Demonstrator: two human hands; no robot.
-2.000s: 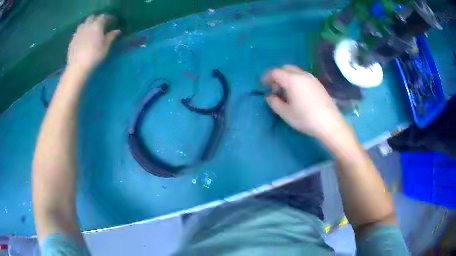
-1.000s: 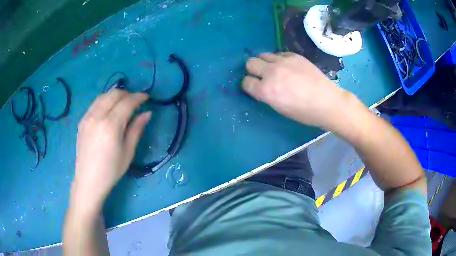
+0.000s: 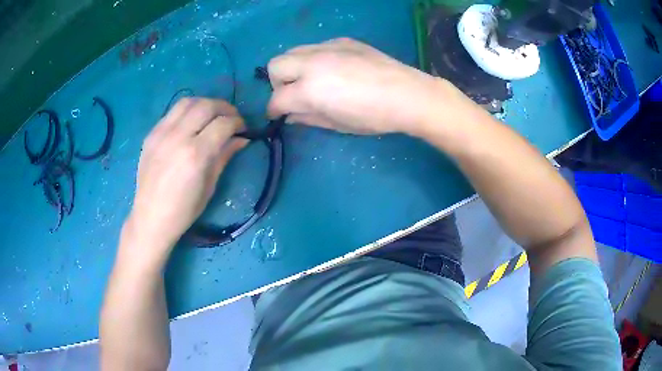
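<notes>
A black C-shaped headband (image 3: 270, 181) lies on the blue-green bench (image 3: 363, 196), its curve towards the front edge. My left hand (image 3: 185, 156) covers its left part, and my fingertips pinch the black yoke at the headband's upper right end. My right hand (image 3: 334, 87) is at the same yoke from the right, fingers closed around it, with a dark tip showing at the fingertips. Most of the yoke is hidden by my hands. A thin wire (image 3: 234, 69) arcs above my left hand. Whether a small part is in my right fingers cannot be seen.
Loose yokes (image 3: 54, 167) lie in a tangle at the left. The press with its white pad (image 3: 485, 45) stands at the upper right. Beside it is a blue tray (image 3: 619, 124) of dark curved parts. A darker green strip (image 3: 80, 36) runs along the upper left.
My right hand has moved left from near the press to the yoke. My left hand has come down from the green strip onto the headband and now grips at the yoke.
</notes>
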